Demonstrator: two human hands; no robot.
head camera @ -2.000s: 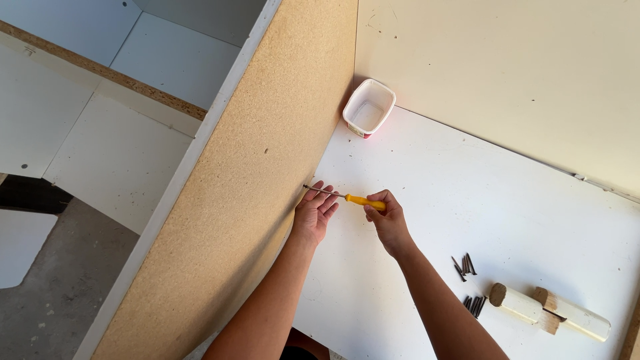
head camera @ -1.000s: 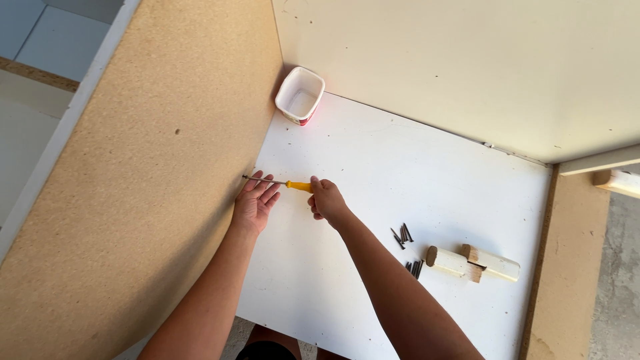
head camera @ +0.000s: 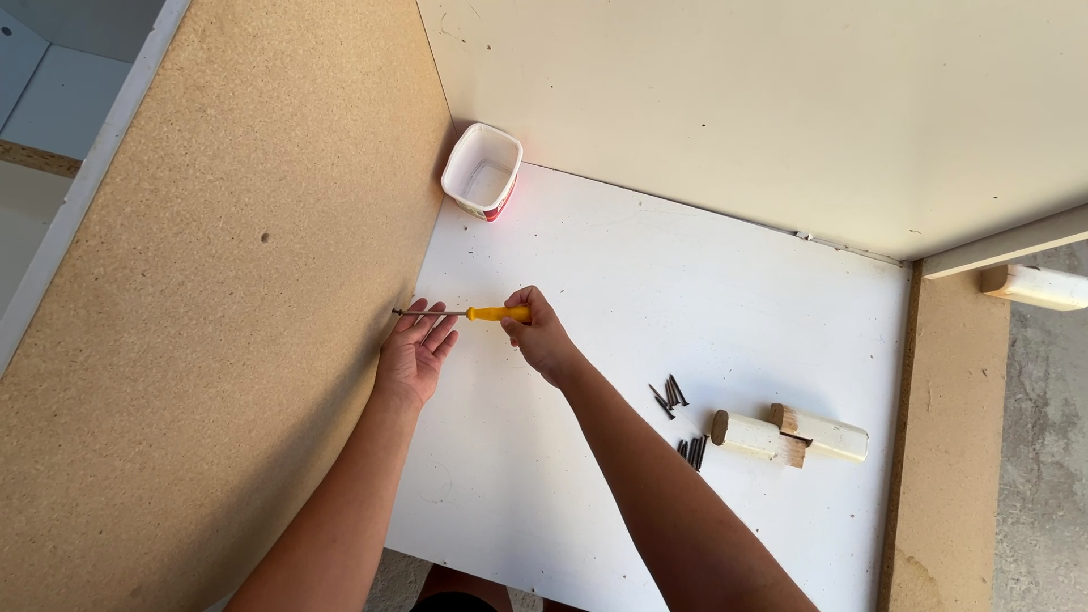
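My right hand (head camera: 540,334) is closed around the yellow handle of a screwdriver (head camera: 497,314). Its metal shaft points left and crosses the fingers of my left hand (head camera: 416,353), which is palm up with the fingers spread. At the tip, a dark screw (head camera: 397,312) meets the chipboard panel (head camera: 255,323) low on its face; how deep it sits cannot be told. My left fingertips are beside the shaft, close to the panel.
A white plastic tub (head camera: 483,172) stands in the back corner of the white board (head camera: 544,476). Several dark screws (head camera: 669,395) and two cream-painted wooden pieces (head camera: 829,433) lie to the right. A cream panel (head camera: 722,110) rises behind; a chipboard edge (head camera: 943,442) bounds the right side.
The view has shifted to the right. Both hands keep much the same pose, with the screwdriver tip still at the chipboard panel.
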